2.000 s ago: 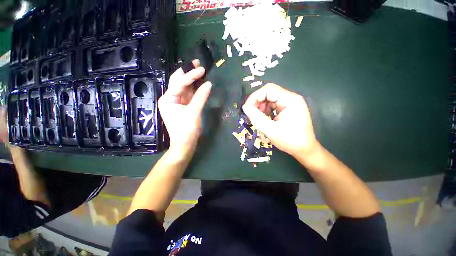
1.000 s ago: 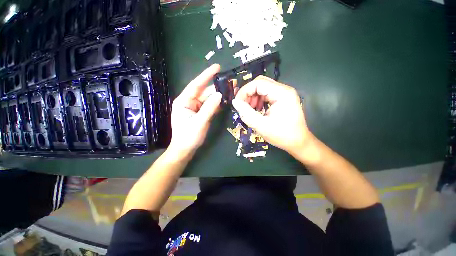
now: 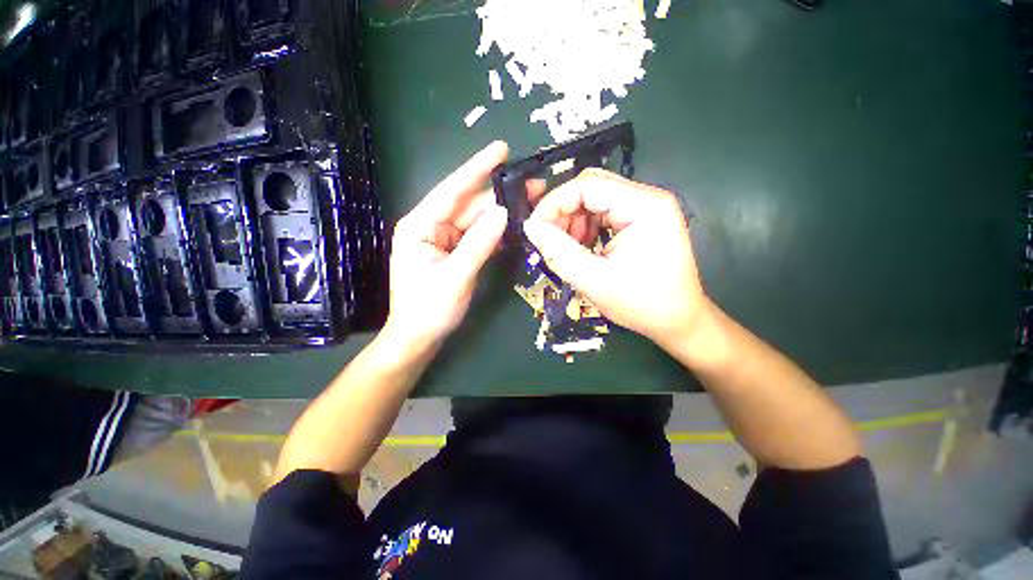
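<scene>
A black plastic frame [image 3: 570, 151] with an opening is held tilted above the green bench. My left hand [image 3: 440, 252] grips its left end between thumb and fingers. My right hand [image 3: 625, 252] is at the frame's near side, thumb and index finger pinched together at its edge; whether a small piece is between them cannot be told. A heap of small white pieces [image 3: 566, 45] lies beyond the frame. A heap of mixed tan, white and dark pieces [image 3: 561, 323] lies on the near side, partly hidden by my right hand.
A large glossy black tray [image 3: 338, 227] with rectangular pockets, some holding parts, fills the left. The green bench [image 3: 838, 227] has its near edge in front of me. Another person's dark striped sleeve [image 3: 102, 436] is at lower left, beside a bin of small items. A dark object is cut off at the top right.
My left hand was by the tray with a blurred dark part, then brought the black frame right to my right hand. Over the last second the hands have barely moved.
</scene>
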